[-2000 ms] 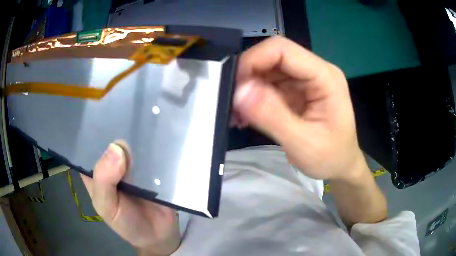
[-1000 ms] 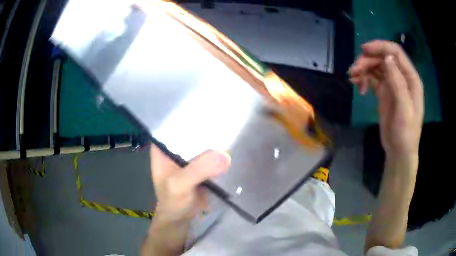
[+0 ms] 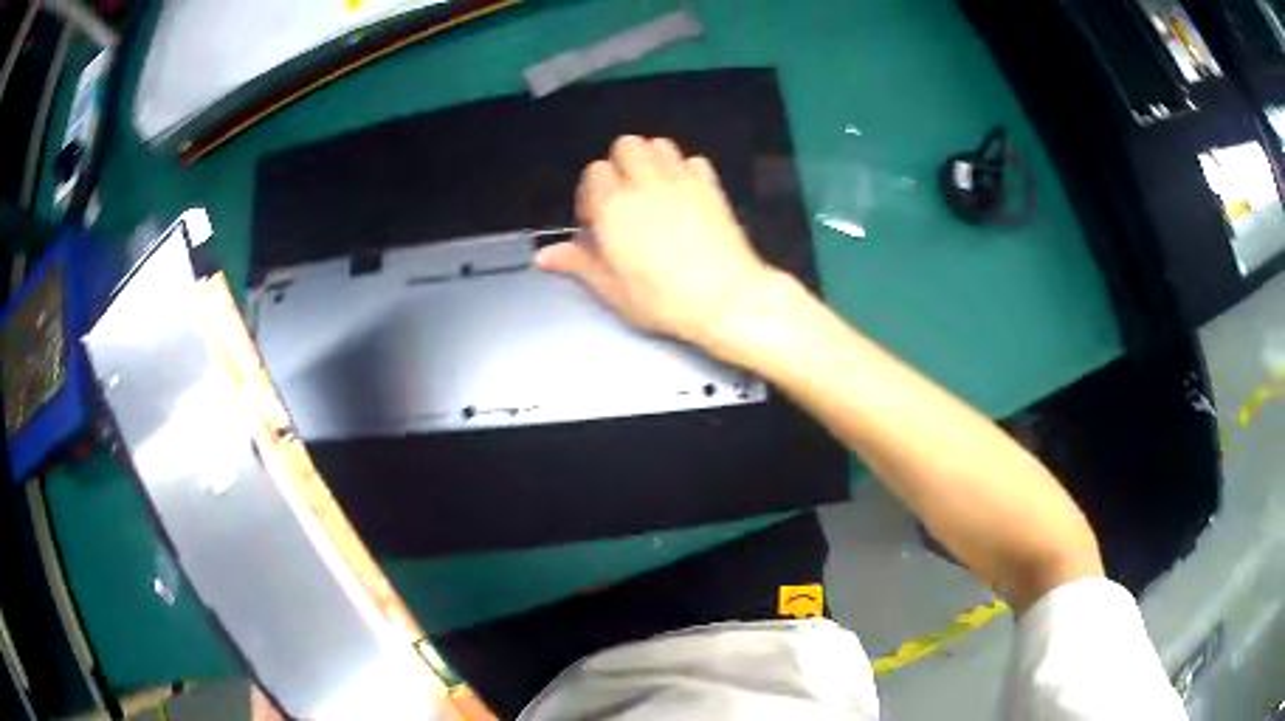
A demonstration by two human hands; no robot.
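Note:
A silver LCD panel (image 3: 233, 514) with an orange-brown foil strip (image 3: 331, 514) along its right edge is held tilted at the lower left. Only a small bit of my left hand (image 3: 265, 707) shows at the bottom edge, under the panel; its grip is mostly hidden. A grey metal back plate (image 3: 479, 345) lies on a black sheet (image 3: 564, 493). My right hand (image 3: 655, 233) is over the plate's far edge, thumb on the plate side and fingers bent beyond it. The fingertips' contact with the edge is unclear.
A green mat (image 3: 972, 324) lies under the black sheet. A large pale panel stack (image 3: 282, 57) is at the back left, a grey strip (image 3: 613, 52) at the back. A small black object with cable (image 3: 982, 180) is at right. A blue tray-like thing (image 3: 50, 352) is at far left.
The LCD panel has moved left and down in my left hand and now stands steeply. My right hand has come from the right onto the plate's far edge. The view has turned to the bench.

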